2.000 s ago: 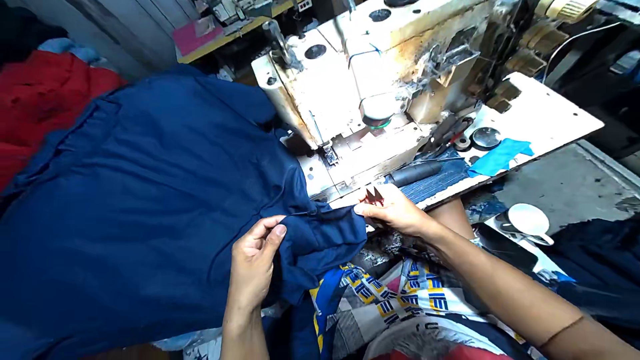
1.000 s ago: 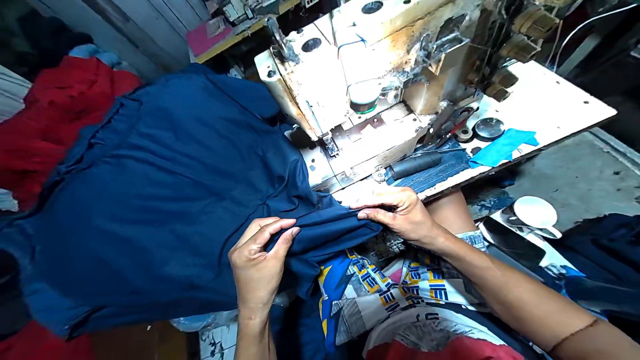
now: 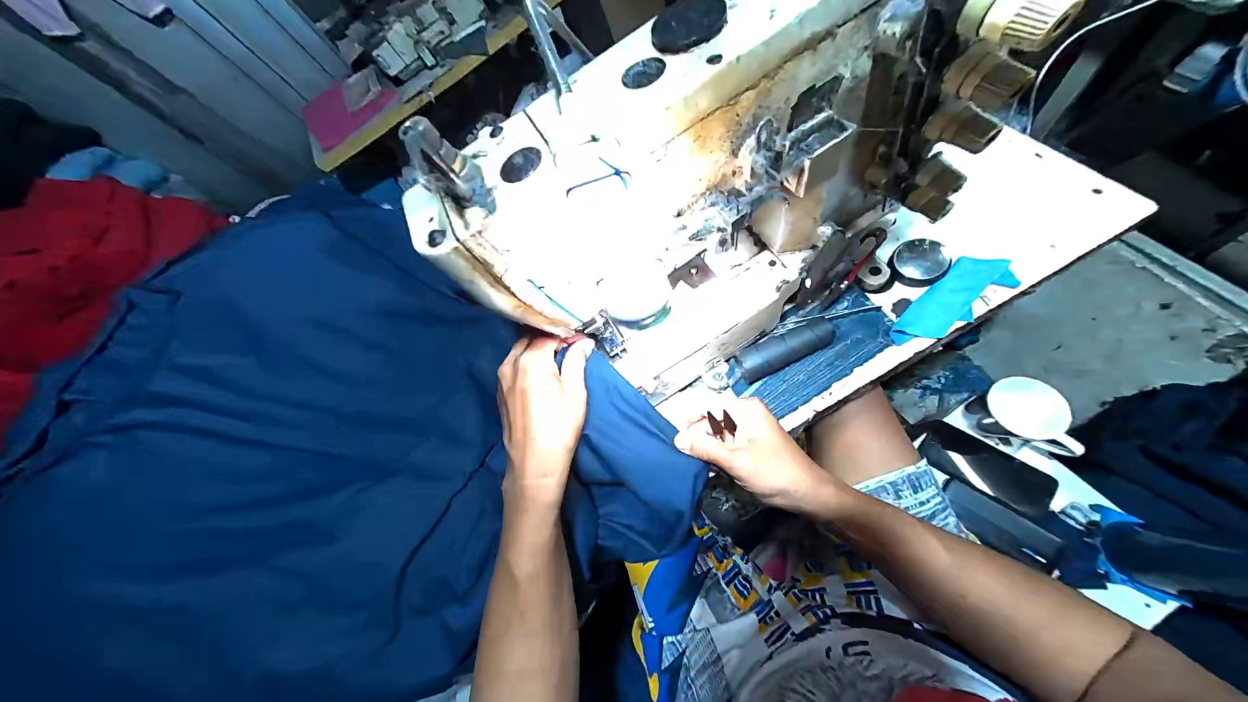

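Observation:
A large navy blue fabric garment [image 3: 292, 468] spreads over the left side and runs up to a white industrial sewing machine [image 3: 624, 195]. My left hand [image 3: 543, 400] grips the garment's edge right at the presser foot [image 3: 606, 334], its fingertips against the machine head's lower end. My right hand [image 3: 746, 444] pinches the same fabric nearer to me, at the front edge of the machine bed. A small dark pointed tool, perhaps thread snips, shows between the right hand's fingers. The needle itself cannot be made out in the glare.
On the machine table [image 3: 1063, 205] lie a dark cylindrical handle [image 3: 785, 351], a turquoise cloth scrap [image 3: 955, 297], a round metal-rimmed disc [image 3: 919, 261] and scissors. A white cup [image 3: 1029, 409] and a phone [image 3: 987, 468] stand lower right. Red fabric [image 3: 88, 273] is heaped at far left.
My left hand has moved up to the presser foot with the fabric edge; before, both hands held the fabric in front of the machine. The right hand still holds fabric near the bed's front edge.

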